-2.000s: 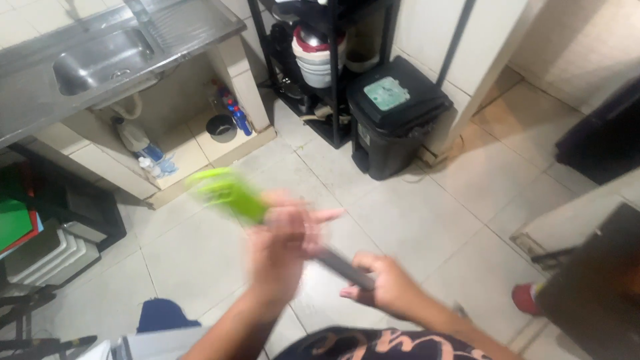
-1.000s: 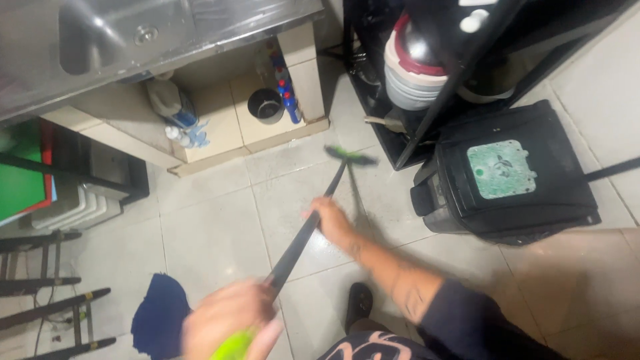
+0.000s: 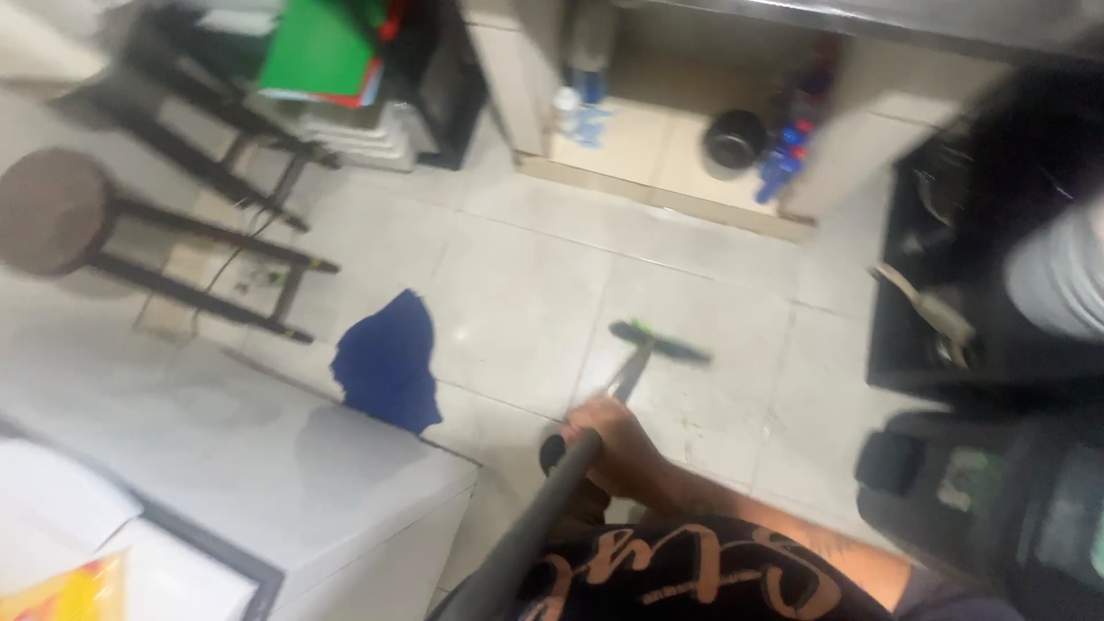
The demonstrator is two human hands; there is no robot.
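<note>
My right hand [image 3: 612, 440] is closed around the dark pole of a long-handled floor tool [image 3: 526, 517], a broom or squeegee; blur hides which. The pole slants from the bottom edge, in front of my patterned black clothing, up past the hand. Its narrow dark head with green parts [image 3: 662, 342] is low over or on the pale floor tiles, with small greenish bits [image 3: 690, 423] near it. My left hand is out of the picture. To the left of the hand, a dark blue cloth or mat [image 3: 390, 366] lies on the floor beside a white surface.
A wooden stool [image 3: 56, 211] is at left, near stacked white trays [image 3: 366, 138]. Ahead, the tiled ledge under the sink [image 3: 664, 207] holds a black pot [image 3: 734, 142] and blue bottles [image 3: 780, 164]. A black rack [image 3: 888, 345] and black bin [image 3: 931, 509] stand at right.
The tool, raised in both hands two seconds ago, now has its head down by the floor. My left hand has left the view. The view has swung left.
</note>
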